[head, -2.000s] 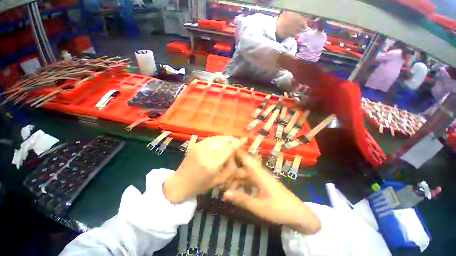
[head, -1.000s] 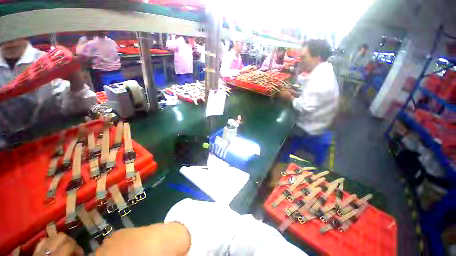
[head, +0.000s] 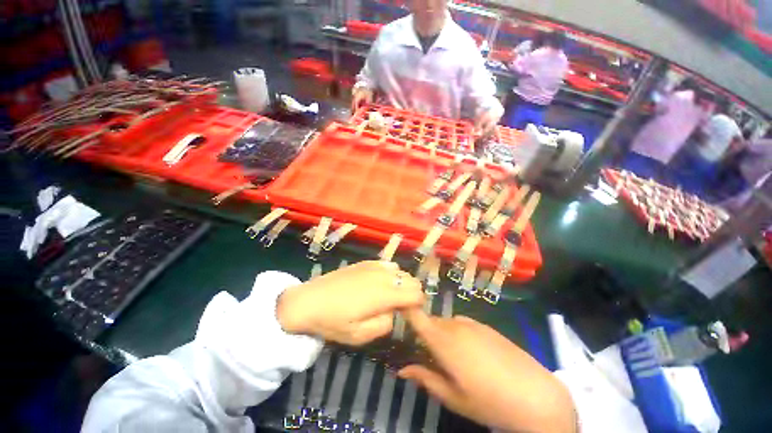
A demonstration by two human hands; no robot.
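My left hand (head: 351, 302) and my right hand (head: 482, 359) meet at the centre, fingertips together over a row of grey watch straps (head: 362, 393) with buckles at their near ends. What lies between my fingers is hidden or too blurred to tell. Just beyond is a red compartment tray (head: 339, 173). Watches with beige straps (head: 458, 203) lie in its right part, and several buckle halves (head: 320, 235) hang over its near edge.
A black watch-head tray (head: 118, 266) and crumpled white tissue (head: 59, 221) are at left. A blue bin (head: 647, 372) with a bottle (head: 698, 340) is at right. A person (head: 427, 63) stands across the bench by another red tray. A grey-white dispenser (head: 550, 152) stands beyond the tray.
The view swung right, then back to the tray. The person across has set down the raised red tray. More buckle halves hang at the near tray's edge than two seconds ago.
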